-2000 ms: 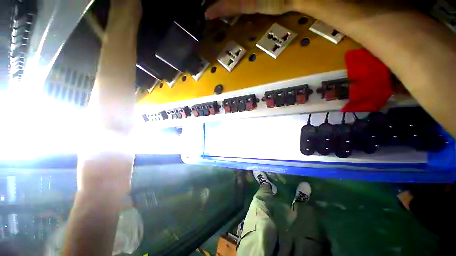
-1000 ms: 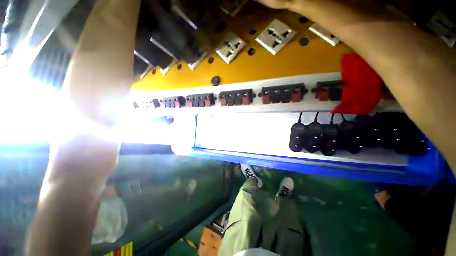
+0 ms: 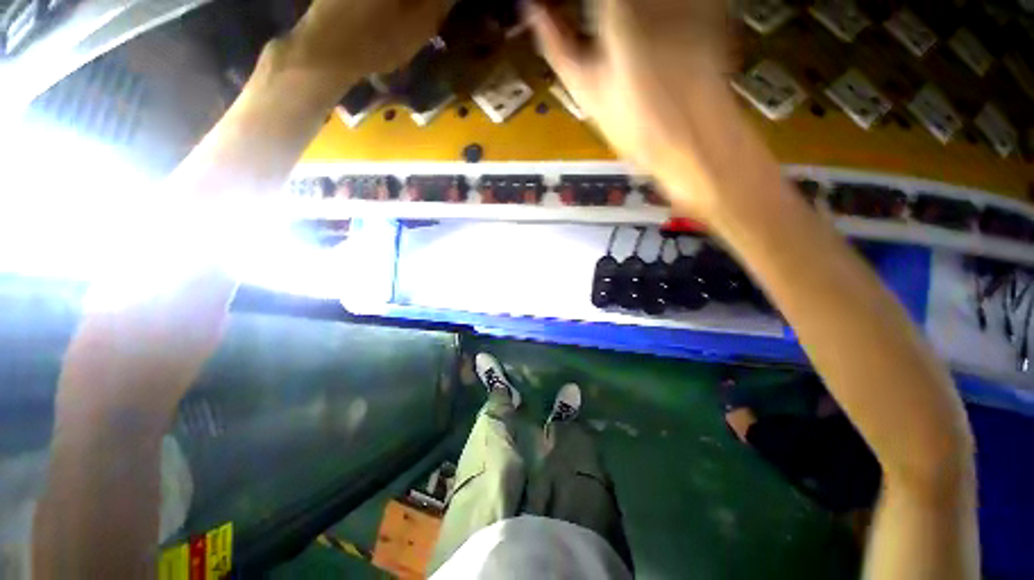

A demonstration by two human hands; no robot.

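My left hand point(image 3: 363, 34) is at the top, left of centre, over the sockets, blurred and partly cut off by the top edge. My right hand point(image 3: 635, 57) is at the top centre, also blurred, its fingers pointing up and left over the board. Dark blocks, probably power adapters point(image 3: 425, 93), stand on sockets below my left hand. White socket outlets point(image 3: 500, 93) sit diagonally on the yellow board point(image 3: 533, 138). Whether either hand holds anything cannot be made out.
Red-and-black terminals point(image 3: 510, 188) line the white rail. Below it a blue tray point(image 3: 544, 329) holds several black adapters point(image 3: 654, 283); another tray with thin black leads point(image 3: 1003, 300) is at right. A person's hand point(image 3: 742, 423) shows at lower right. An orange-brown box point(image 3: 406, 537) stands on the green floor.
The view has shifted right along the rack, showing more sockets and the second tray. My right hand has come into view near my left hand. My right forearm now covers most of the red cloth.
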